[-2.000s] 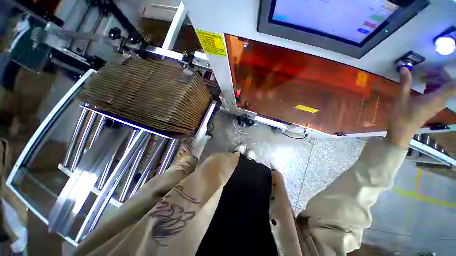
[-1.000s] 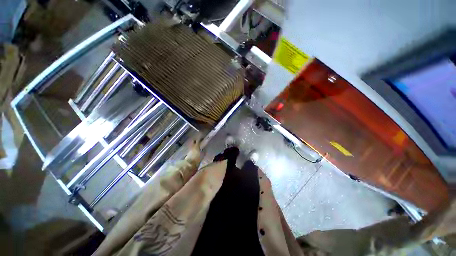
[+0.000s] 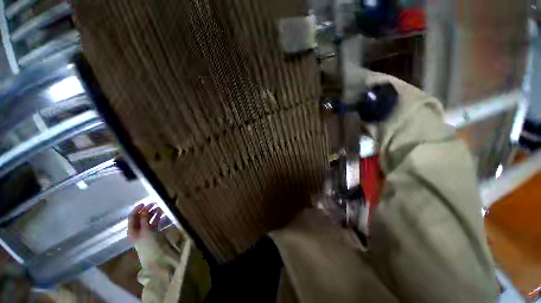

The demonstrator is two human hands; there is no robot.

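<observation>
The blank stack (image 3: 219,118), a thick block of brown ribbed cardboard edges, fills the upper middle, close to the camera. The magazine frame's bright rail (image 3: 155,198) runs along its lower left side. My left hand (image 3: 145,220) is small and blurred at the lower left, beside this rail; its fingers look apart and slightly curled, with nothing seen in them. My right sleeve reaches up along the right side of the stack, behind a black clamp knob (image 3: 378,103). My right hand is not visible past the upright bar and knob.
Shiny metal rods and a wide side guide (image 3: 71,251) lie at the left, curved and blurred. A red part (image 3: 371,183) shows between the bar and my right sleeve. White machine framing (image 3: 501,108) and an orange-brown panel (image 3: 516,216) are at the right.
The view has moved in close over the stack, which now looks much larger. My right arm has come to the stack's right side. My left hand now shows at the rack's lower left.
</observation>
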